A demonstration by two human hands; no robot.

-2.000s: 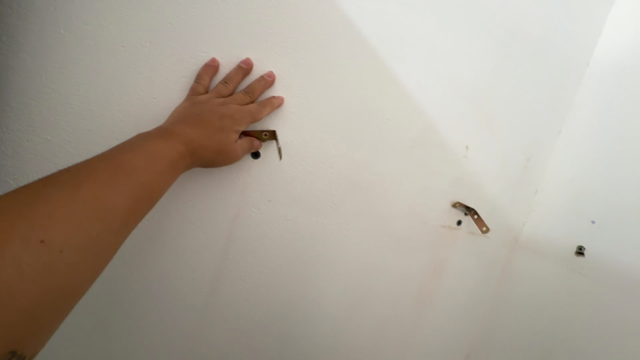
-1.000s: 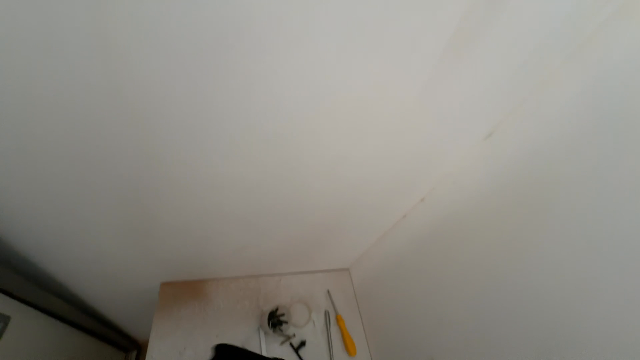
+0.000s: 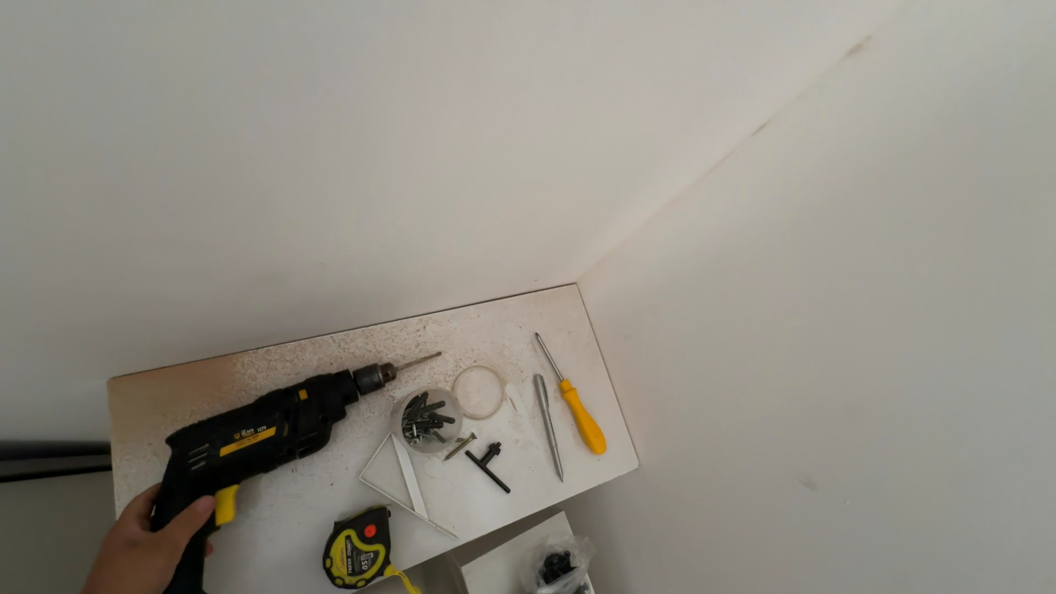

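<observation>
At the lower left my left hand (image 3: 157,540) is closed round the handle of a black and yellow power drill (image 3: 256,437), which lies over a dusty white cabinet top (image 3: 297,511). A thin bit in its chuck points right. Beside the bit stands a round clear container (image 3: 427,421) of dark wall plugs and screws, next to a ring-shaped lid (image 3: 478,392). A screw (image 3: 460,446) and a chuck key (image 3: 488,468) lie just below. My right hand is out of view.
A yellow-handled screwdriver (image 3: 582,417) and a grey pointed metal tool (image 3: 548,427) lie at the right. A tape measure (image 3: 359,549) and a white triangular frame (image 3: 408,478) are nearer the front. Below sits a plastic bag (image 3: 561,565) with dark pieces. White walls (image 3: 784,330) meet behind.
The view has swung down from the wall with metal brackets to the cabinet top. My left hand, earlier flat on the wall beside a bracket, now grips the drill.
</observation>
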